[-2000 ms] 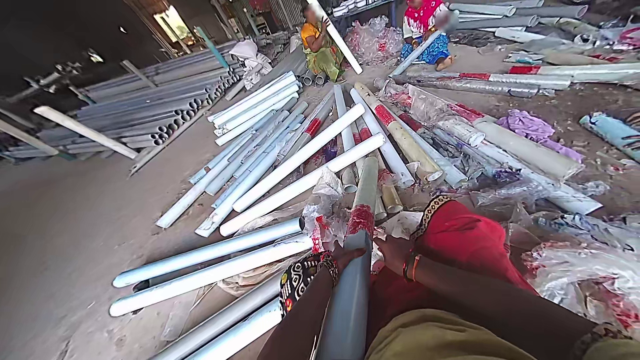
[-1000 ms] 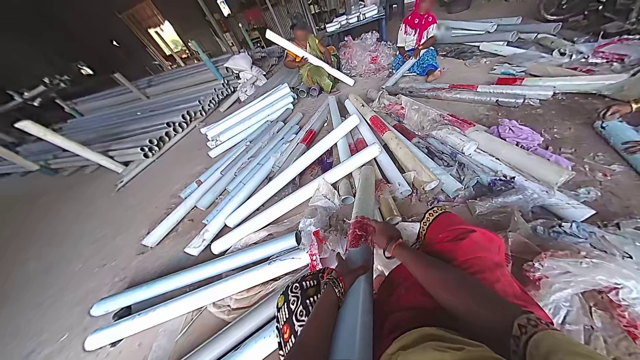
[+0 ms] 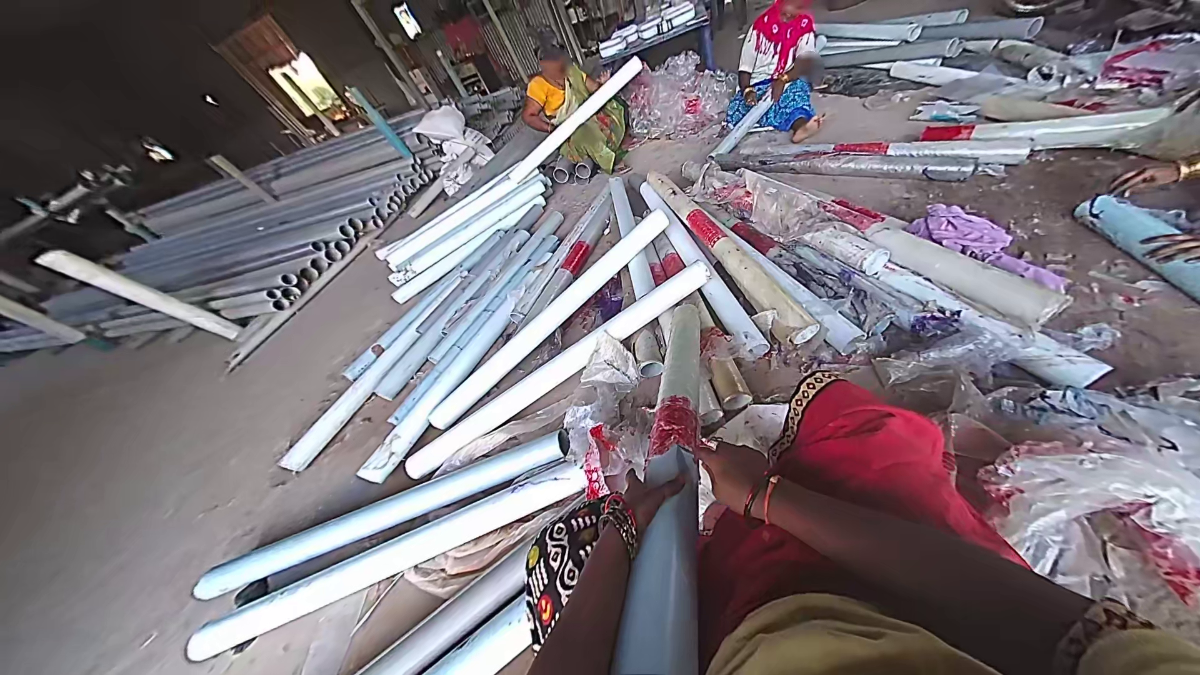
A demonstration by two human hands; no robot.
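A blue-grey pipe (image 3: 667, 553) runs up from the bottom edge between my forearms, with a red printed band (image 3: 675, 424) around it and a duller grey-green length beyond. My left hand (image 3: 652, 497) is wrapped round its left side just below the band. On the right, my right hand (image 3: 733, 473) touches the pipe at the band's lower edge; its fingertips are partly hidden, and whether it grips pipe or film is unclear. Crumpled clear plastic film (image 3: 600, 412) with red print lies against the pipe's left side. Red cloth (image 3: 862, 459) covers my leg beside it.
White pipes (image 3: 562, 366) and blue pipes (image 3: 394, 516) lie to the left. Beige pipes with red bands (image 3: 741, 262) lie ahead, and loose plastic film (image 3: 1106, 497) at right. Two seated people (image 3: 572, 103) (image 3: 773, 70) handle pipes farther off. Another person's hand (image 3: 1148, 178) is near a blue pipe (image 3: 1139, 244).
The seated person at back left has swung a white pipe down onto the pile's far end. Another person's hands have come into view at right. My hands remain at the banded pipe.
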